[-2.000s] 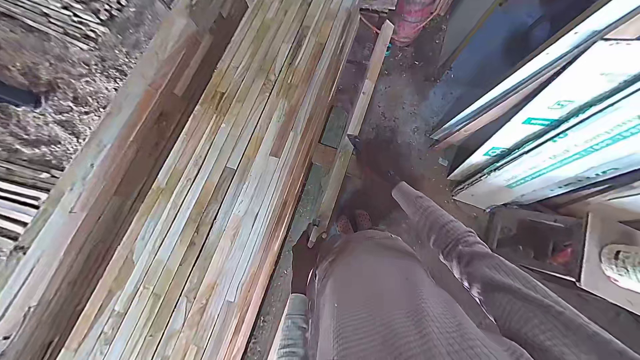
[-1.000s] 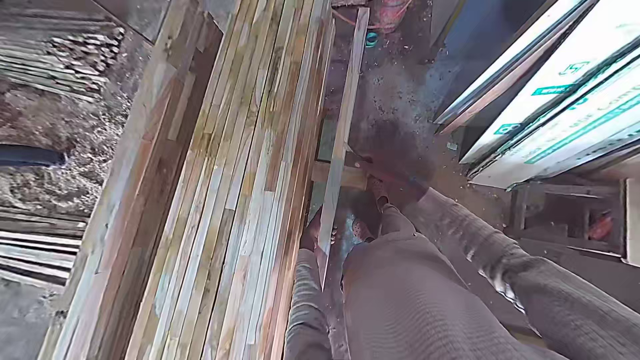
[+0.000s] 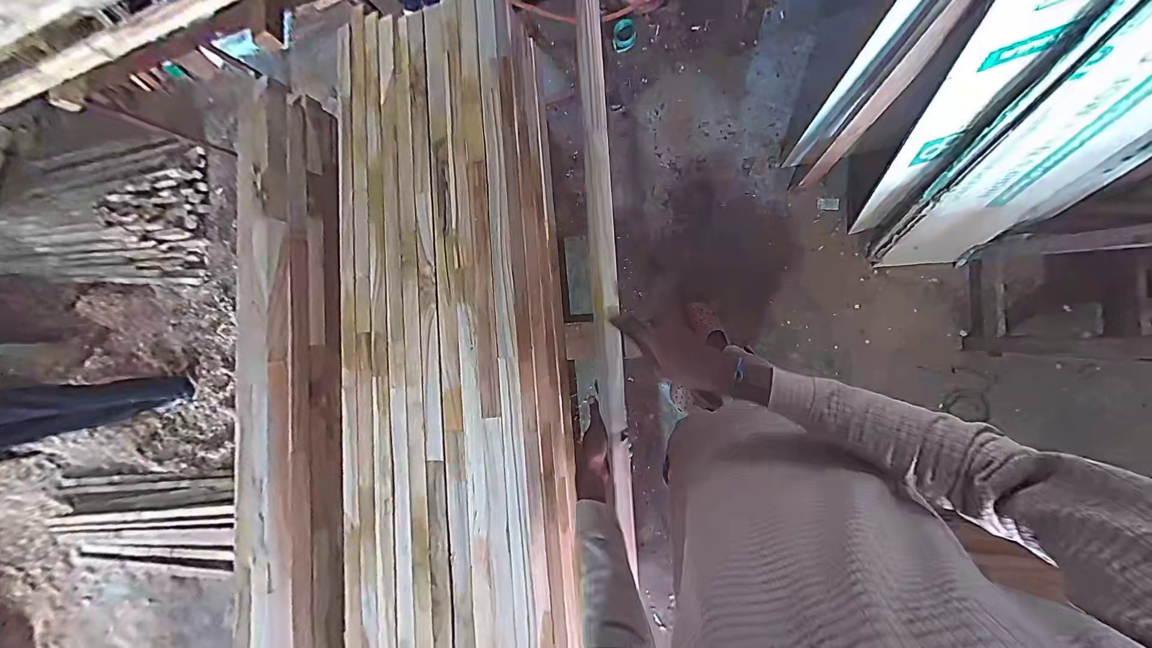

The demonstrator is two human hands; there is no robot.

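Note:
A long, narrow wooden strip (image 3: 601,198) runs nearly straight up the view, just right of a broad stack of laminated wood strips (image 3: 441,342). My left hand (image 3: 595,457) is at the strip's left edge, near its lower part, between it and the stack; its fingers are partly hidden. Farther up, my right hand (image 3: 670,346) reaches from the right with its fingertips at the strip's right edge. Whether either hand is closed round the wood is not clear. A blue band circles my right wrist.
Leaning panels with green print (image 3: 1017,135) stand at the upper right. A roll of green tape (image 3: 624,34) lies on the floor at the top. Left of the stack are another laminated beam (image 3: 270,360), piles of thin sticks (image 3: 153,216) and a dark cloth-like shape (image 3: 90,405).
The long strip, tilted two seconds ago, now stands almost upright in the view, alongside the stack. Both hands remain near it. The view has turned.

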